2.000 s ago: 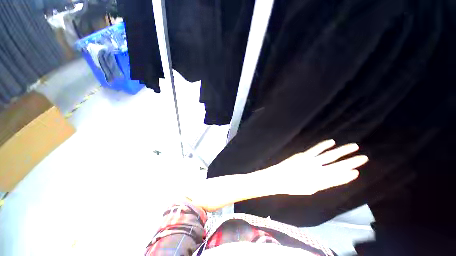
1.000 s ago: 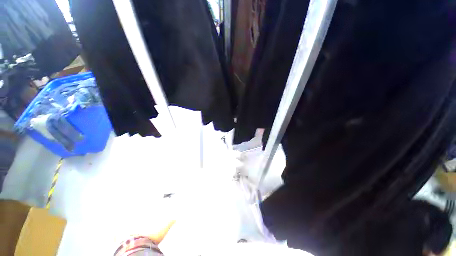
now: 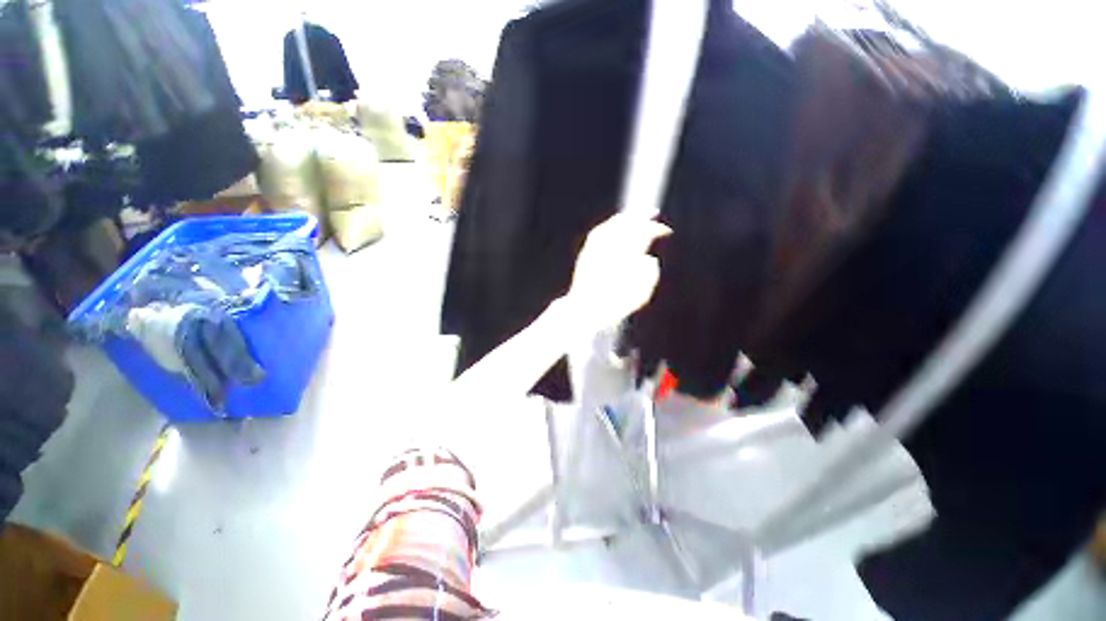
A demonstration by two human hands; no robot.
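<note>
Black garments (image 3: 546,158) hang in a dense row on a garment rack, with ragged lower edges. The rack has pale metal posts (image 3: 665,109); the right post is blurred. My left hand (image 3: 616,273), bare and overexposed, reaches up from a red plaid sleeve and is closed around the nearer left post, in front of the garments. A reddish-brown garment (image 3: 837,158) hangs among the black ones. My right hand is not in view.
A blue plastic bin (image 3: 261,346) with grey-blue garments stands on the floor at left. A cardboard box (image 3: 115,594) is at lower left. Olive sacks (image 3: 321,170) lie behind. More dark garments hang at far left. The rack's metal base is low in the centre.
My left hand, open against the black garments two seconds ago and low in the view one second ago, is now up on the post. The view has shifted, showing more floor and background.
</note>
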